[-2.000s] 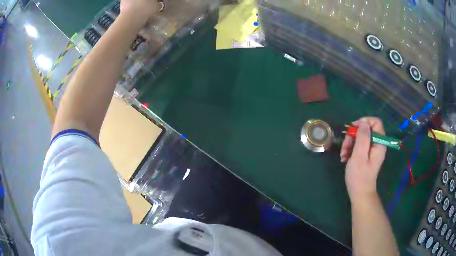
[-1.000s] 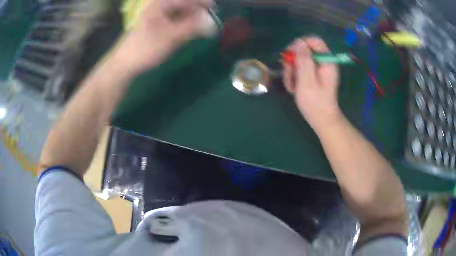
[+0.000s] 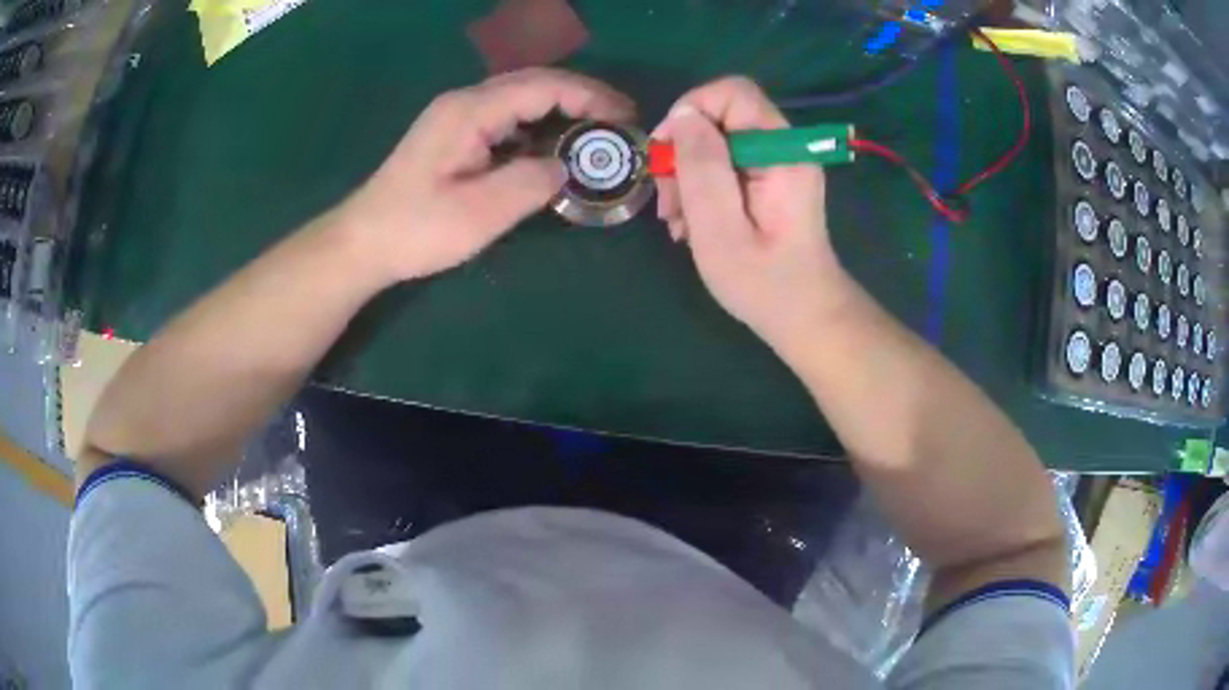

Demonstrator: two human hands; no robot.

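Observation:
A small round black part with a silver-white ringed face, the speaker driver (image 3: 600,159), sits face up on the shiny metal test base (image 3: 603,213). My left hand (image 3: 465,169) holds the driver's left side between thumb and fingers. My right hand (image 3: 758,202) grips the green test probe (image 3: 779,146), its red front end touching or very near the driver's right edge. The probe's tips are too small to make out. A red wire (image 3: 900,159) runs from the probe's rear.
A tray of drivers (image 3: 1065,384) lies at right, and trays with dark parts (image 3: 30,196) at far left. A reddish-brown square (image 3: 528,35) lies behind the base. Yellow paper (image 3: 232,27) is at upper left, yellow tape (image 3: 1027,43) at upper right.
My left hand has come from the upper left to the base, where a driver now sits. My right hand has brought the probe to the driver. The view has shifted.

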